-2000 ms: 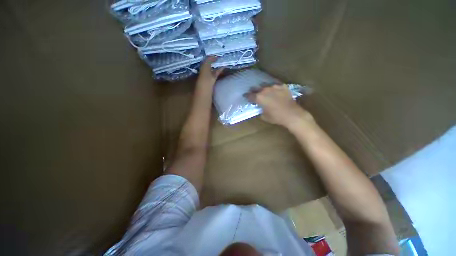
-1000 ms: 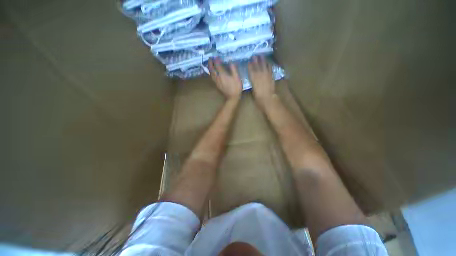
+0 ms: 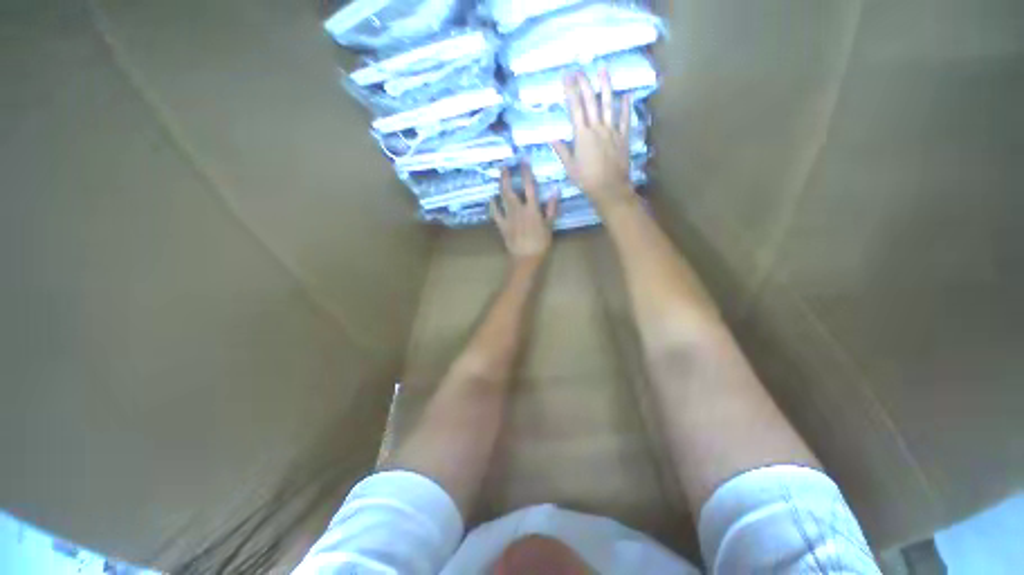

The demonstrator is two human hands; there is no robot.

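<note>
Packed panels (image 3: 444,110) in clear bubble plastic stand on edge in two rows at the far end of a large brown shipping carton (image 3: 528,393). Thin white cords show on some of them. My left hand (image 3: 523,216) is bare, fingers spread, at the near end of the rows, between the two. My right hand (image 3: 597,133) lies with spread fingers over the top edges of the right row. Both hands look flat against the packs and grip nothing. The picture is blurred and the fingertip contact is hard to tell.
Tall brown carton walls (image 3: 225,258) rise on the left and the right (image 3: 887,247). A pale surface (image 3: 988,539) shows beyond the carton at the lower right, and another pale area (image 3: 45,550) at the lower left.
The loose pack went from lying flat to the near end of the right row. My right hand has moved from the near end up onto the row tops. The view has shifted.
</note>
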